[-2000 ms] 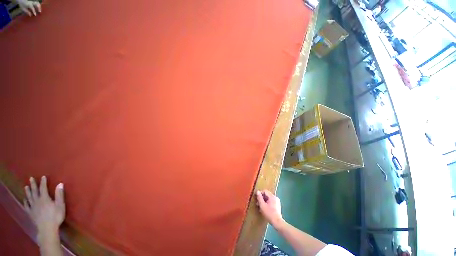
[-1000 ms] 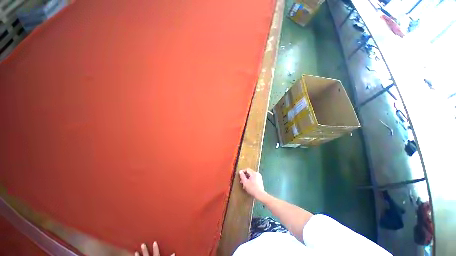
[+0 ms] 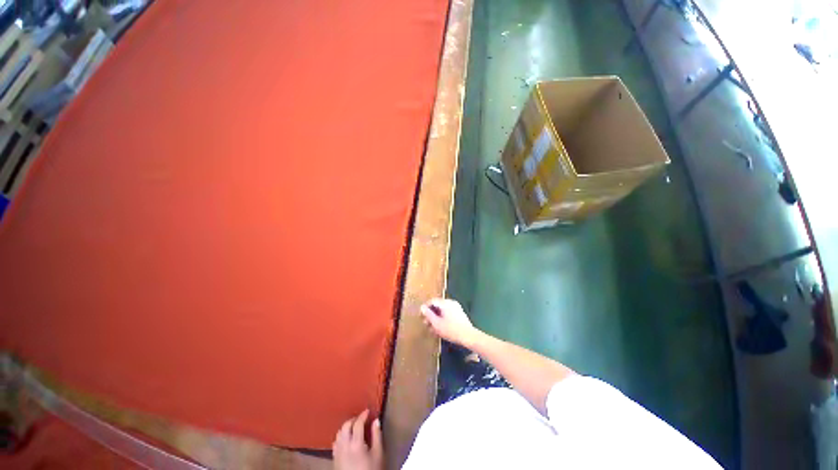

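Observation:
The orange-red fabric lay (image 3: 230, 211) covers the wooden table (image 3: 424, 266), with a dark line along its right edge. My left hand (image 3: 358, 442) is at the lay's near right corner, partly cut off by the bottom of the picture. Its fingers are a little apart, with the tips at the cloth edge. My right hand (image 3: 447, 321) is at the bare wooden border, right of the lay and apart from it. Its fingers are curled, with a small dark spot between them; I cannot tell if it holds something.
A pale strip (image 3: 115, 439) crosses the table at the lower left, with more red cloth (image 3: 69, 450) beyond it. An open cardboard box (image 3: 588, 151) stands on the green floor (image 3: 588, 303) to the right. Shelving (image 3: 28, 83) is at the upper left.
The view has shifted toward the right table edge. My left hand has moved from the strip at lower left to the lay's near right corner. The other person's hand has left the picture.

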